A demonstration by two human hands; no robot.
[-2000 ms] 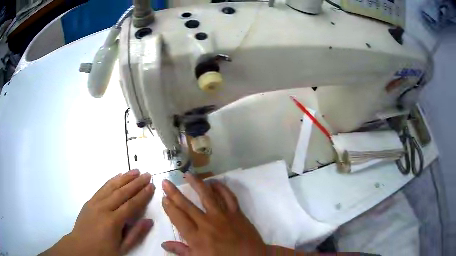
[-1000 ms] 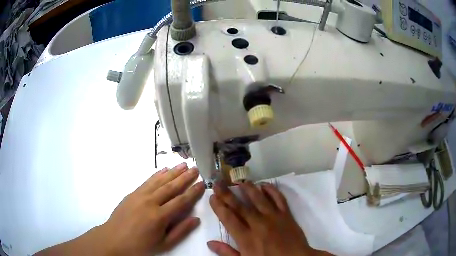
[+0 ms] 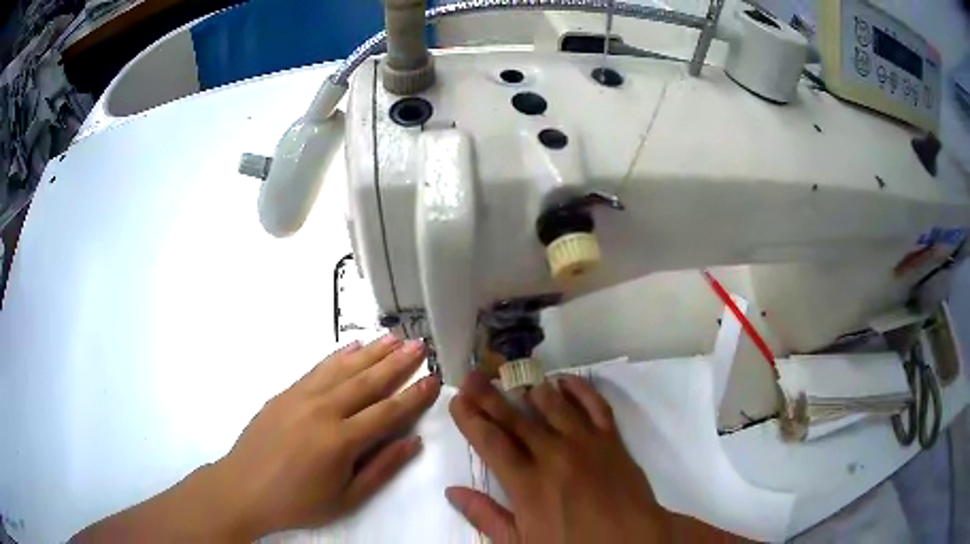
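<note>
A white cloth panel (image 3: 675,409) with thin dark lines lies under the sewing machine's head, its right part spreading over the bed. My left hand (image 3: 335,430) lies flat, palm down, on the cloth left of the presser foot area, fingertips close to it. My right hand (image 3: 553,457) lies flat on the cloth just right of the dark lines, fingers slightly spread, fingertips by the lower cream knob (image 3: 521,373). Neither hand grips anything. The needle and foot are mostly hidden behind the machine head (image 3: 447,244) and my fingers.
The cream machine arm (image 3: 723,181) spans the view, with a control panel (image 3: 893,62) above. A lamp (image 3: 293,181) hangs left of the head. At right are a red stick (image 3: 741,317), a white strip (image 3: 728,345), a folded bundle (image 3: 846,388) and dark-handled shears (image 3: 929,402).
The camera view has shifted, so the machine sits further right than two seconds ago. Both hands stay flat on the cloth, and their fingertips now reach closer to the machine head.
</note>
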